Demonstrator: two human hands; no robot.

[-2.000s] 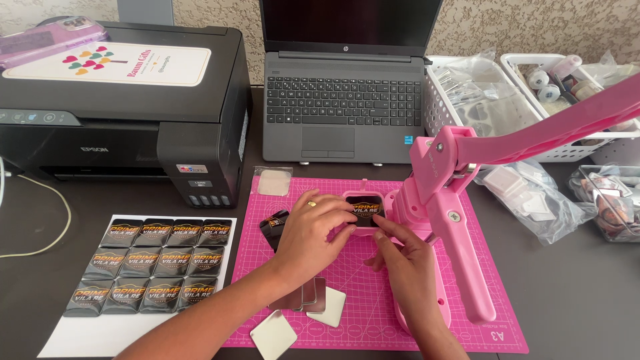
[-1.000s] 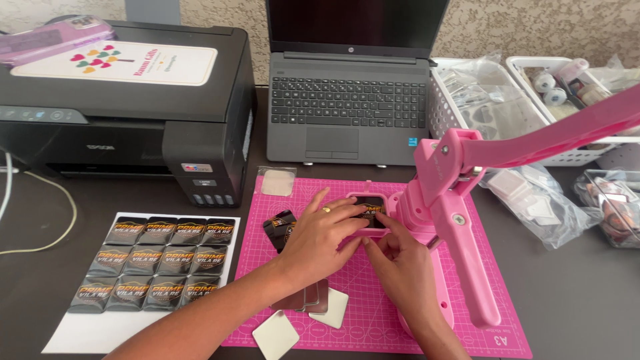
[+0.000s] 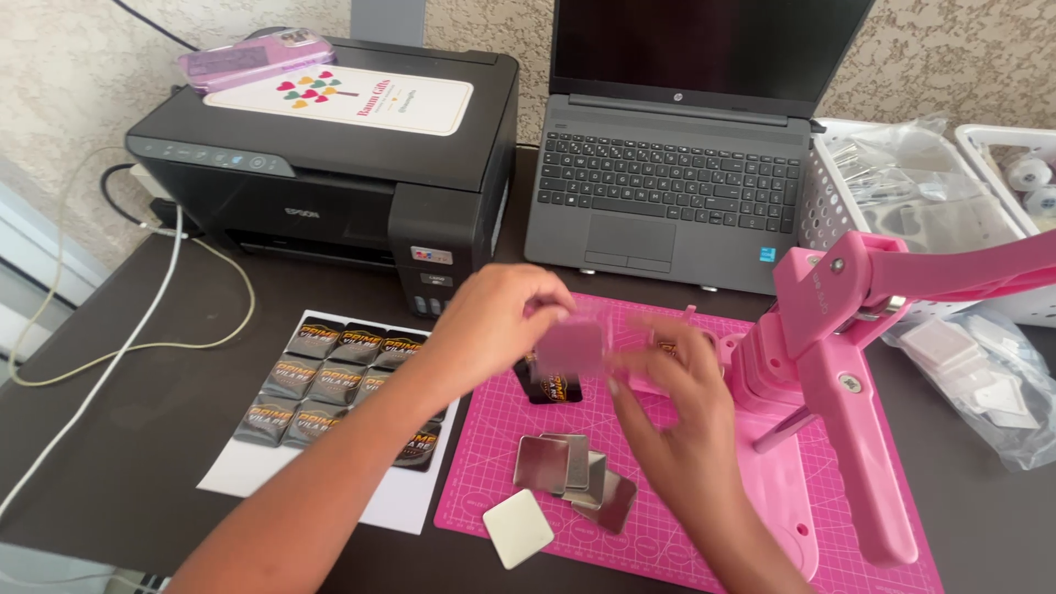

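Note:
My left hand [image 3: 503, 322] pinches a clear plastic film square [image 3: 573, 346] above the pink cutting mat [image 3: 495, 462]. My right hand [image 3: 676, 388], blurred, has its fingers spread close to the film's right side; whether they touch it is unclear. Behind those fingers, a printed black square [image 3: 678, 345] lies in the die of the pink press [image 3: 813, 330], mostly hidden. Other printed black cutouts [image 3: 557, 388] rest on the mat below the film. Nearer are several overlapping metal square plates [image 3: 542, 464] and a pale square plate [image 3: 518, 529].
Several printed squares [image 3: 289, 375] cover a white sheet [image 3: 396, 503] at left. An Epson printer [image 3: 330, 181] and an HP laptop [image 3: 627, 239] stand behind. White perforated baskets [image 3: 833, 198] and a plastic bag of parts [image 3: 973, 379] are at right. The press's handle [image 3: 883, 462] slants down near my right arm.
Both hands have left the press's die and moved left. My left hand now has a clear film square. The view has shifted closer.

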